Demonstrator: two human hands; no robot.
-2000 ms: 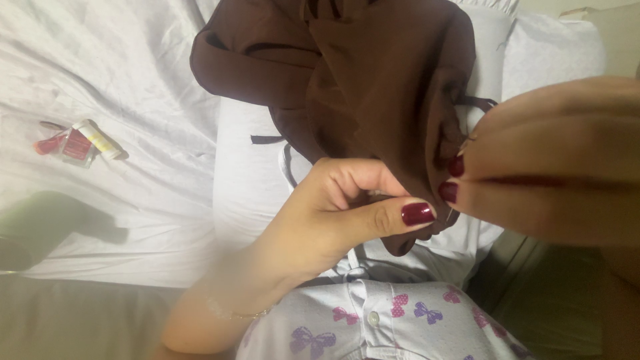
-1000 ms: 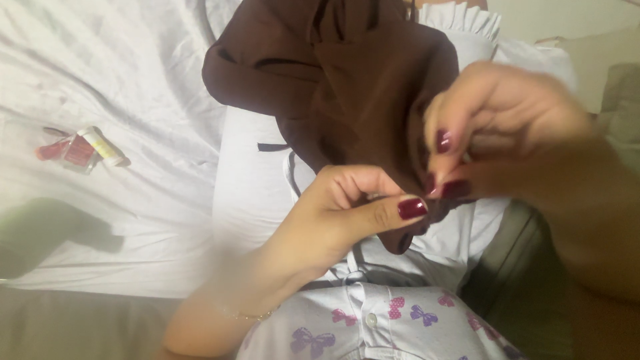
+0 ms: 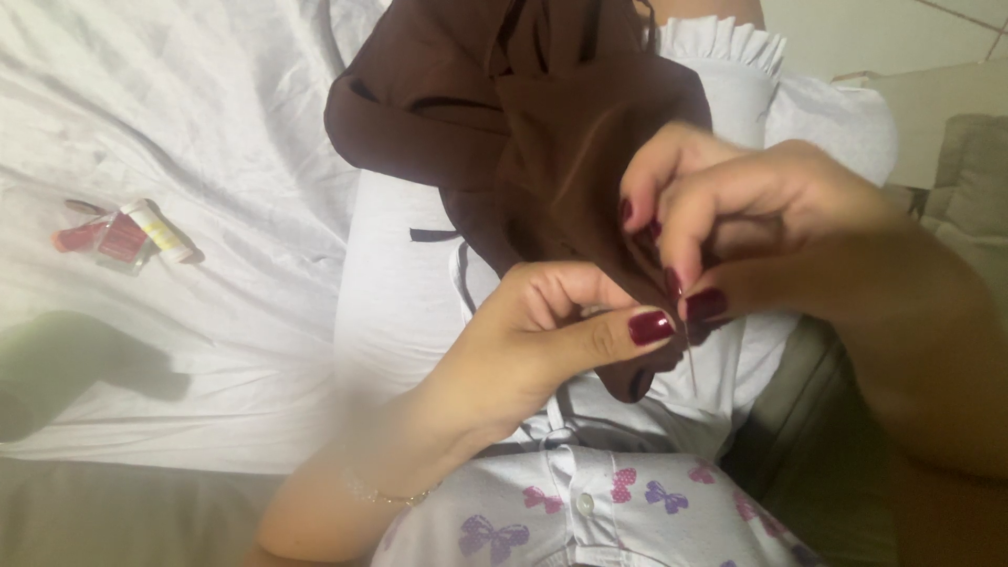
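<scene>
Brown fabric (image 3: 583,134) lies bunched over my lap. My left hand (image 3: 551,339) pinches its edge between thumb and forefinger, the thumbnail facing up. Close against it, my right hand (image 3: 740,228) has thumb and forefinger pressed together on a thin needle (image 3: 692,362), which points down past the fabric's edge. The right hand's other fingers rest curled on the brown cloth. Any thread is too fine to make out.
On the white sheet (image 3: 197,94) at the left lie a small white-and-yellow tube (image 3: 157,231) and clear packets with red contents (image 3: 118,240). A blurred green object (image 3: 71,370) is below them. White shorts (image 3: 394,276) and a bow-print top (image 3: 583,504) are beneath the work.
My right hand was out at the right two seconds ago and has come in to the fabric edge beside my left hand. The left hand has kept its pinch.
</scene>
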